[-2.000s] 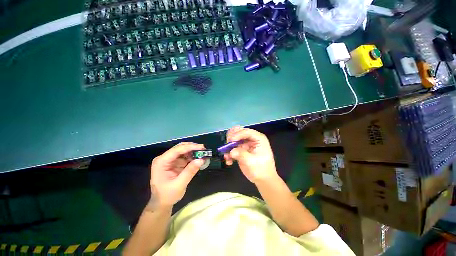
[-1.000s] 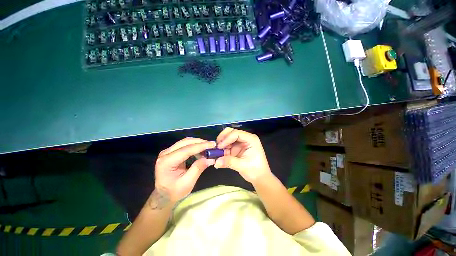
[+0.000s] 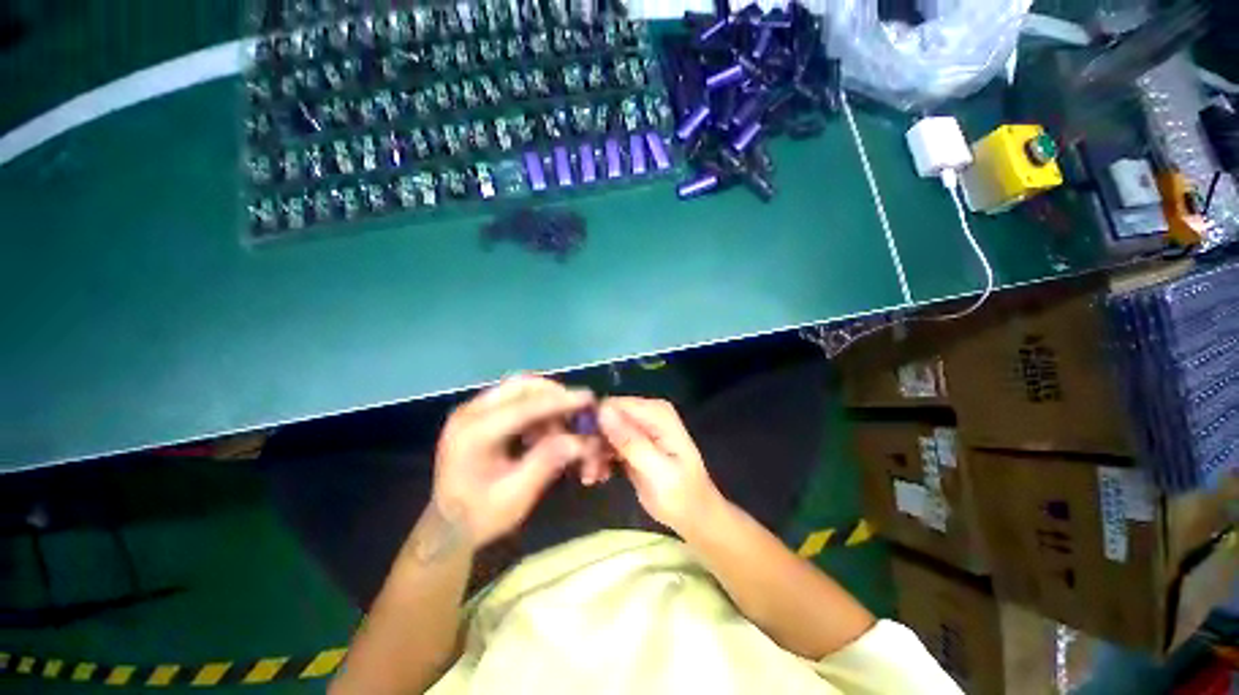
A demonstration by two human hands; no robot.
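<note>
My left hand (image 3: 506,455) and my right hand (image 3: 655,459) meet over my lap, just off the bench edge. Between their fingertips is a purple housing (image 3: 584,424), mostly hidden by the fingers and blurred. Both hands grip it; whether the circuit board assembly is inside cannot be seen. The blister tray (image 3: 394,217) lies on the bench with rows of green-black assemblies and several purple housings upright in its front row. A dark pile of small black parts (image 3: 541,232) lies in front of the tray. Loose purple housings (image 3: 727,79) are heaped right of it.
A crumpled clear plastic bag (image 3: 924,52) lies behind the heap. A white adapter (image 3: 939,145) with cable and a yellow control box (image 3: 1012,168) stand at the right. Cartons (image 3: 1053,530) and stacked ribbed trays (image 3: 1179,373) are below right. The bench edge (image 3: 408,402) runs before my hands.
Two seconds ago the housing and the assembly were held apart, one in each hand. They were then brought together. Now the fingers cover more of the purple housing than one second ago.
</note>
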